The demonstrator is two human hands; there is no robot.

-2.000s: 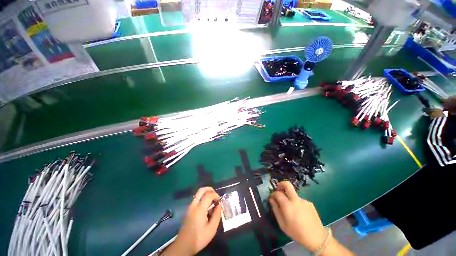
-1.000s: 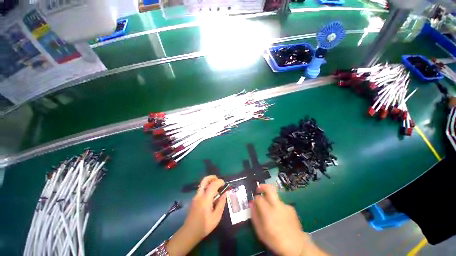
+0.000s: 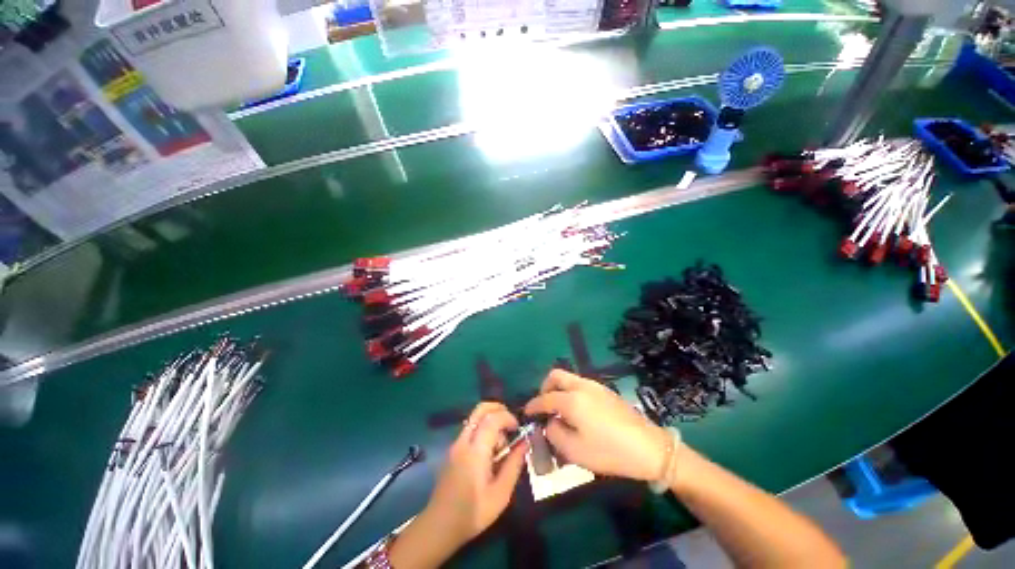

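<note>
My left hand (image 3: pixel 476 476) holds the wire end of a white-sleeved cable, whose sleeve (image 3: pixel 384 545) runs out below the hand. My right hand (image 3: pixel 595 428) meets it above the fixture, fingertips pinched at the wire ends; what the right fingertips grip is too small to tell. The small white and silver fixture (image 3: pixel 560 480) lies under the hands, its upper part partly hidden. Black tape (image 3: pixel 490 381) crosses around it. A heap of black connector housings (image 3: pixel 692 340) lies just right of the hands. A single cable (image 3: pixel 362 508) with a dark end lies to the left.
The centre harness pile (image 3: pixel 479 278) with red ends lies ahead, the left harness pile (image 3: pixel 167 456) at far left, another pile (image 3: pixel 879 189) at right. A blue parts tray (image 3: pixel 666 128) and small blue fan (image 3: pixel 751 80) stand behind. A person's dark clothing (image 3: pixel 968 456) shows at right.
My right hand has moved left from beside the black heap to my left hand, and the fingertips now meet over the fixture's top. The view has shifted somewhat, so the bench things appear further right.
</note>
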